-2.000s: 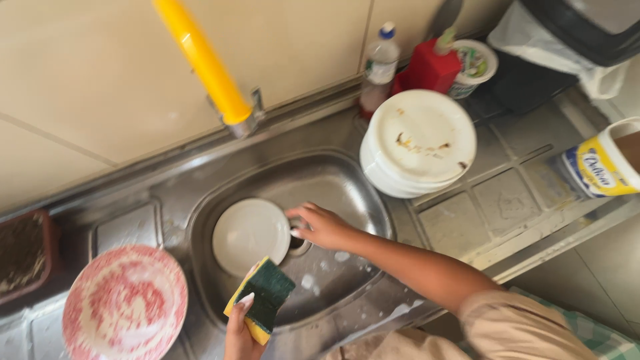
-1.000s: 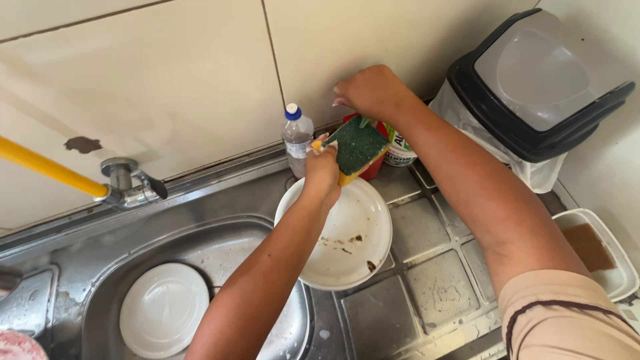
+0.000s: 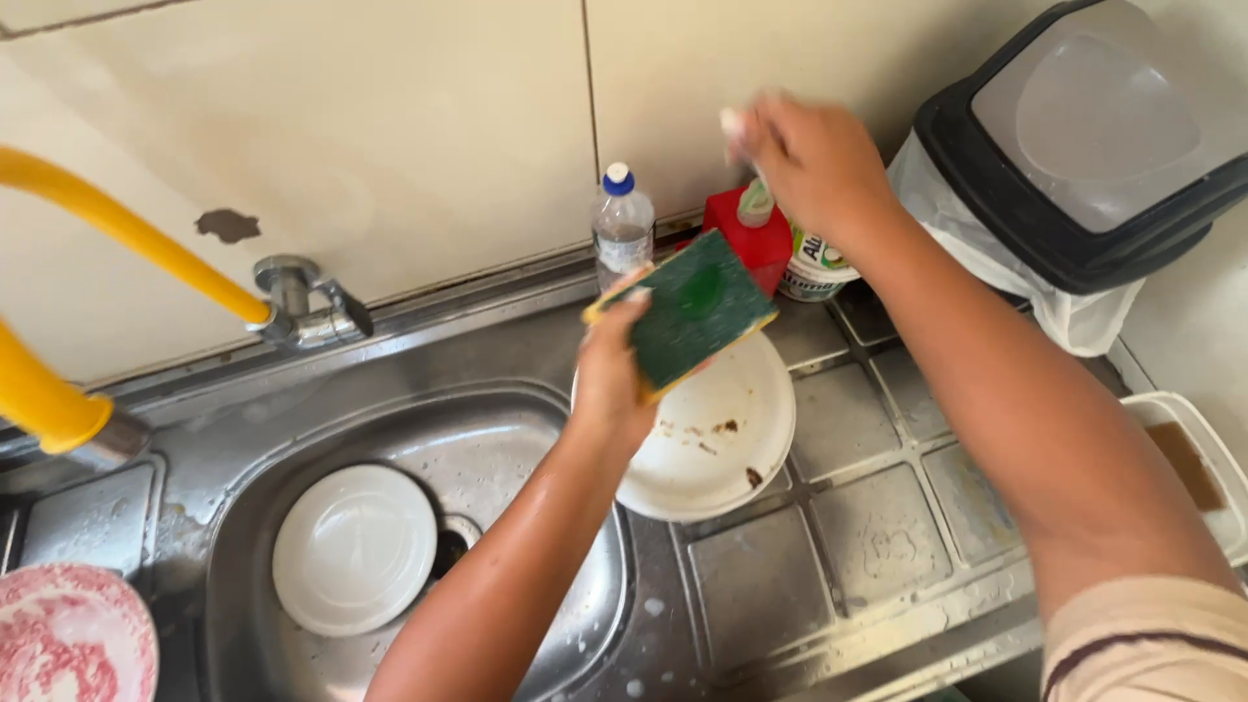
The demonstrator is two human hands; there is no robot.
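Observation:
My left hand (image 3: 616,366) grips a green and yellow scouring sponge (image 3: 700,307), its green side up with a wet, brighter green patch on it. The sponge is held above a white round lid (image 3: 717,439) with brown food bits on it. My right hand (image 3: 804,161), slightly blurred, is raised just above the pump of a red soap dispenser (image 3: 749,234); its fingers are curled and whether they touch the pump is unclear. A plastic bottle with a blue and white cap (image 3: 622,229) stands left of the dispenser. A white plate (image 3: 355,551) lies in the steel sink (image 3: 487,424).
A yellow spout (image 3: 58,409) and a metal tap (image 3: 310,307) are at the left. A red-and-white plate (image 3: 73,634) sits at the lower left. Behind my right arm are a labelled tub (image 3: 814,278), a lidded bin (image 3: 1082,127) and a container of brown contents (image 3: 1204,458).
My left hand has moved with the sponge from over the sink to beside the dispenser. My right hand has left the plate in the sink and is above the pump. The view has shifted.

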